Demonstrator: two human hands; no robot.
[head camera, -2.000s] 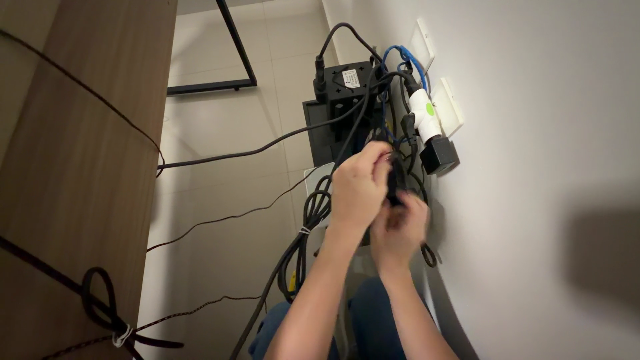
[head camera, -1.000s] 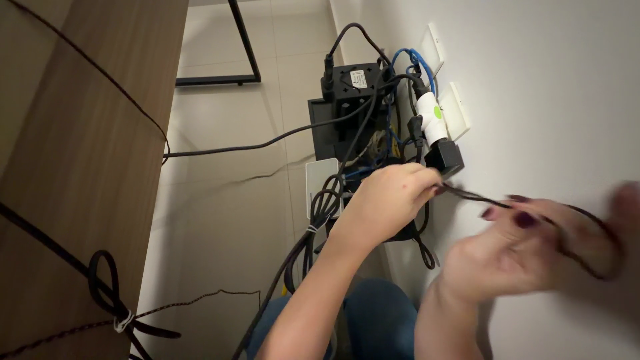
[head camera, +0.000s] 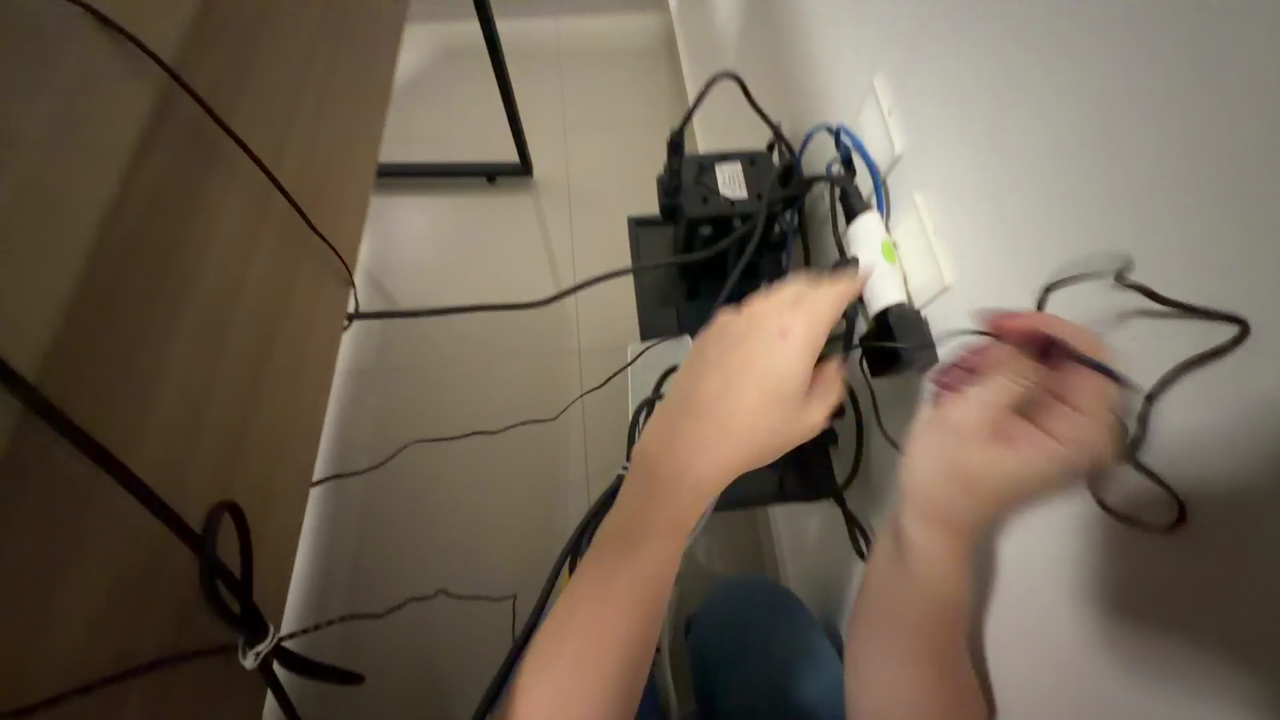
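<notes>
My right hand (head camera: 1020, 410), blurred, grips a thin black cable (head camera: 1190, 315) whose loose loops hang in front of the wall at the right. A strand of it runs left toward my left hand (head camera: 750, 370), whose fingers are closed near the black adapter; what they pinch is partly hidden. Just above my left hand is a white plug adapter with a green dot (head camera: 874, 262), with a black block (head camera: 898, 340) at its lower end. Behind my left hand stands a black box with a white label (head camera: 725, 185), with black cables around it.
A wooden desk panel (head camera: 200, 250) lines the left, with a cable bundle tied by a white tie (head camera: 256, 646). White wall plates (head camera: 922, 250) and blue cables (head camera: 868, 160) are at the upper right. A black metal leg (head camera: 507, 90) stands on the tiled floor. Cables cross the middle.
My hands, close together two seconds ago, are now apart, the right one over by the wall. The thin cable has spread into loose loops at the right.
</notes>
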